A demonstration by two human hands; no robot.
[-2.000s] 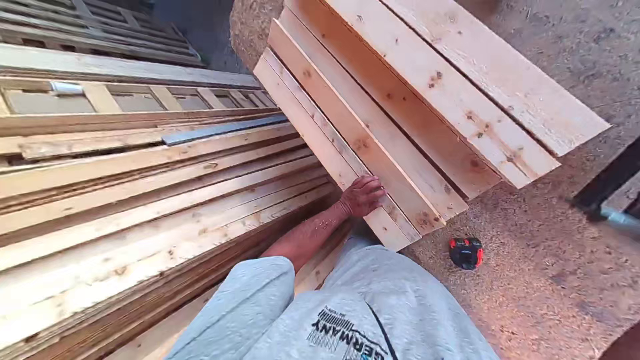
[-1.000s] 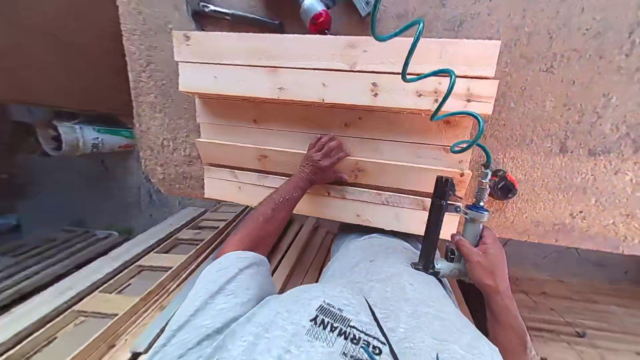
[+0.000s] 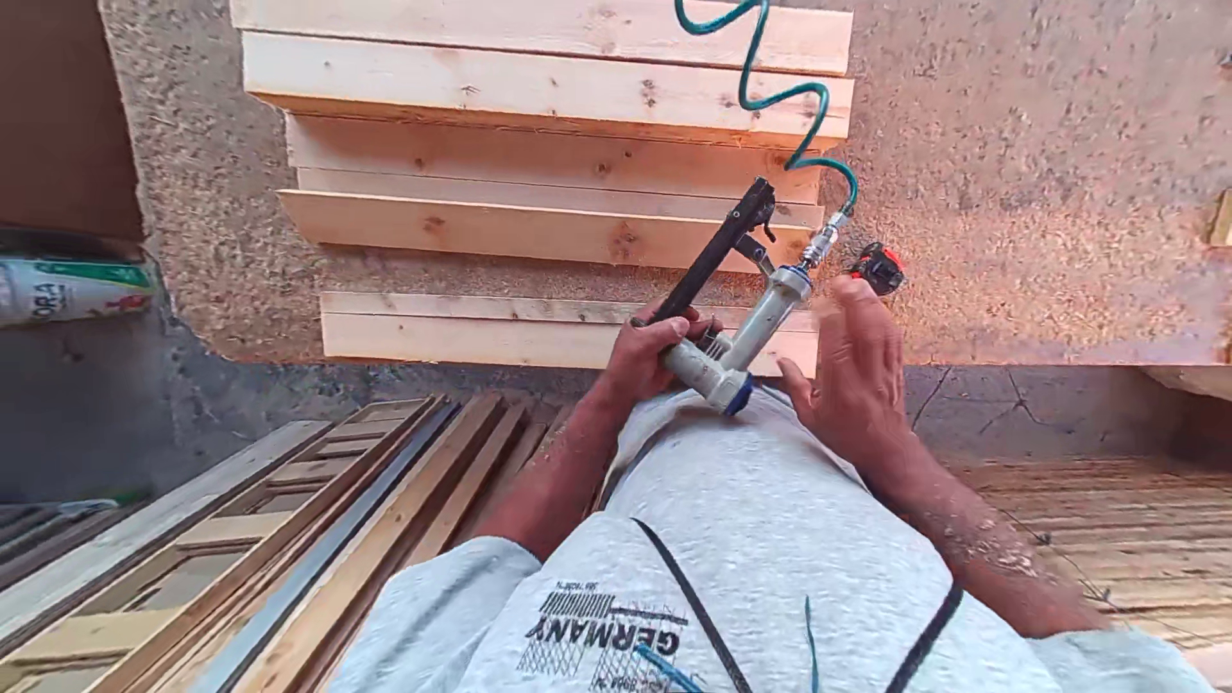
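My left hand (image 3: pixel 654 351) grips a pneumatic stapler (image 3: pixel 760 322) around its head and black magazine, in front of my body. My right hand (image 3: pixel 855 371) is raised just right of the tool, fingers apart, slightly blurred, holding nothing. A green coiled air hose (image 3: pixel 816 115) runs from the metal coupling at the handle end up past the boards. Several planed wooden boards (image 3: pixel 549 87) lie on the particleboard worktop (image 3: pixel 1039 212); one board (image 3: pixel 539 226) looks tilted on its edge. Nearer me lies a separate pair of wooden strips (image 3: pixel 481 332). A black and red tape measure (image 3: pixel 878 269) sits beyond my right fingers.
At the lower left are stacked timber lengths (image 3: pixel 423 520) and a slatted wooden frame (image 3: pixel 221 531). A printed white bucket (image 3: pixel 72 289) stands left of the worktop. More stacked boards (image 3: pixel 1107 539) are at the lower right.
My left hand has left the boards and now holds the stapler, which my right hand held one second ago. My right hand has let go. A gap now shows between the nearest strips and the tilted board.
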